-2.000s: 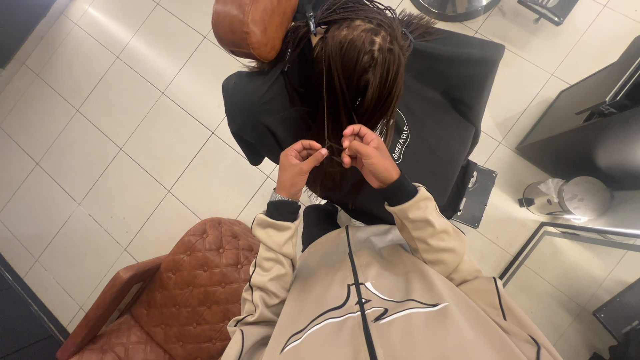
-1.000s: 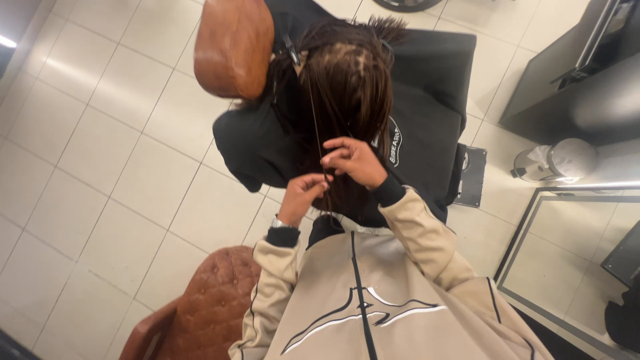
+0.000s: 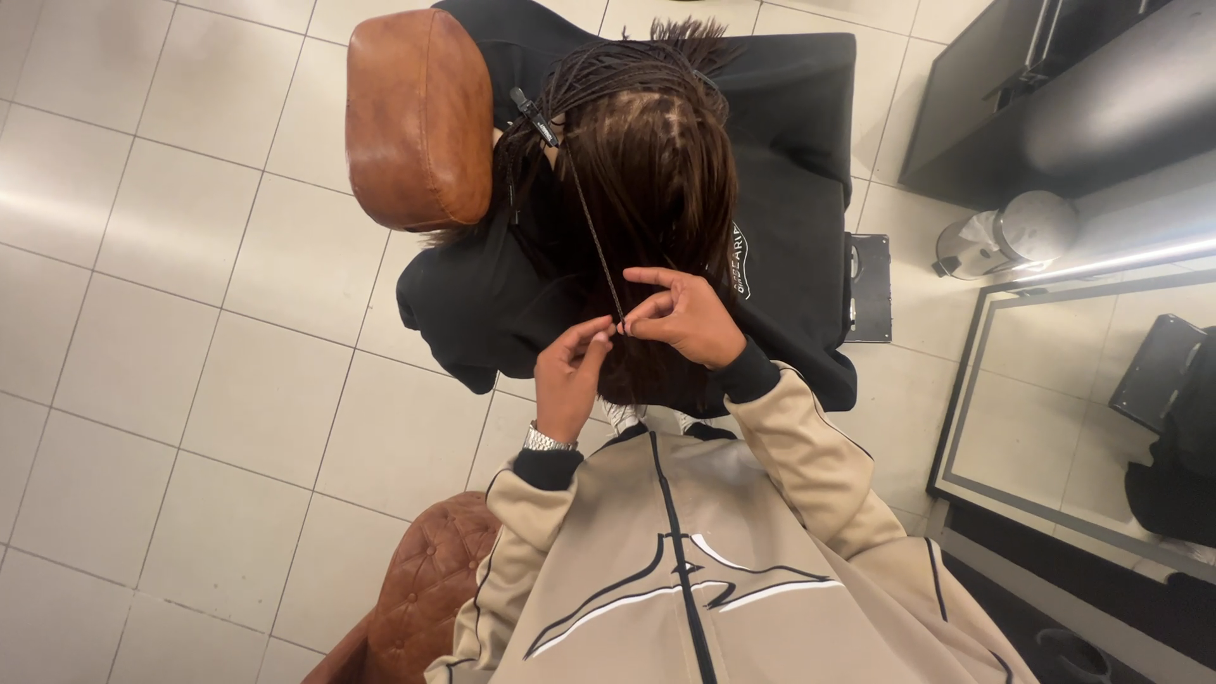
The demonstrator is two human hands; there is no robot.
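A seated person's dark brown hair (image 3: 655, 171) hangs loose at the near side, with thin braids (image 3: 608, 71) gathered over the far side of the head. One thin braid (image 3: 594, 228) runs taut from near a black hair clip (image 3: 534, 116) down to my fingers. My left hand (image 3: 573, 370), with a metal watch at the wrist, pinches the braid's lower part between thumb and fingertips. Just right of it, my right hand (image 3: 679, 313) pinches the same braid, its index finger extended. A black cape (image 3: 798, 171) covers the seated person.
A brown leather headrest (image 3: 418, 119) stands left of the head. Behind my left elbow is a tufted leather chair (image 3: 432, 579). To the right are a metal bin (image 3: 1031, 233), a framed mirror (image 3: 959, 399) and a dark cabinet (image 3: 969, 104). Pale tiles (image 3: 237, 380) cover the floor.
My right index finger has lifted away from the braid and now extends to the left. Both hands stay close together on the strand. The view has shifted somewhat.
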